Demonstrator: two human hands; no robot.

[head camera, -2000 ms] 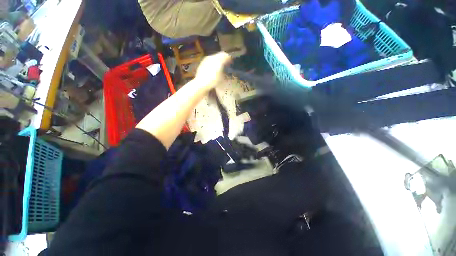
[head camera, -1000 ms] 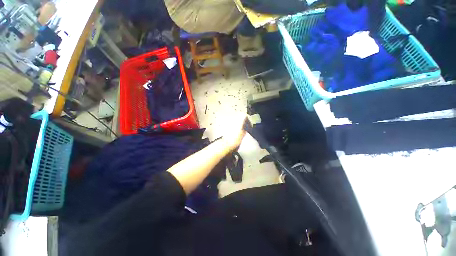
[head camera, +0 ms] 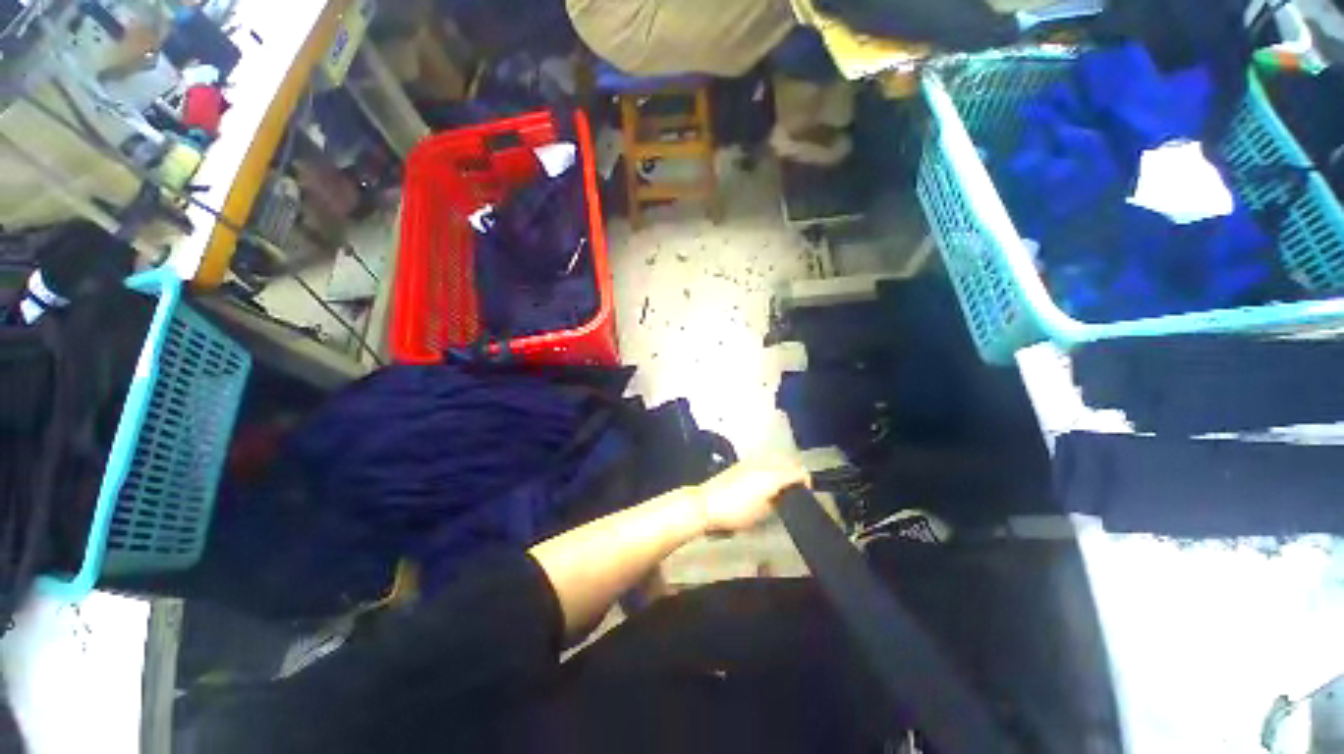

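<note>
My left hand [head camera: 749, 491] is near the middle of the view, closed on the end of a long dark strip [head camera: 870, 597]. The strip runs taut from the hand down to the lower right, over dark cloth on the lap, and leaves the view at the bottom edge. My right hand is not in view. A large crumpled navy cloth pile [head camera: 457, 442] lies to the left of the hand.
A red basket [head camera: 607, 317] with dark pieces stands on the floor beyond the pile. A turquoise basket [head camera: 985, 280] holds royal-blue cloth; another [head camera: 126, 427] is at left. Dark bands [head camera: 1209, 483] lie on the white table [head camera: 1209, 619]. A wooden stool [head camera: 671, 148] and a seated person's lower body are ahead.
My left hand has come down and slightly right, towards the lap, still holding the strip end. The view has shifted, so the baskets appear further right and the machine part is mostly out of view.
</note>
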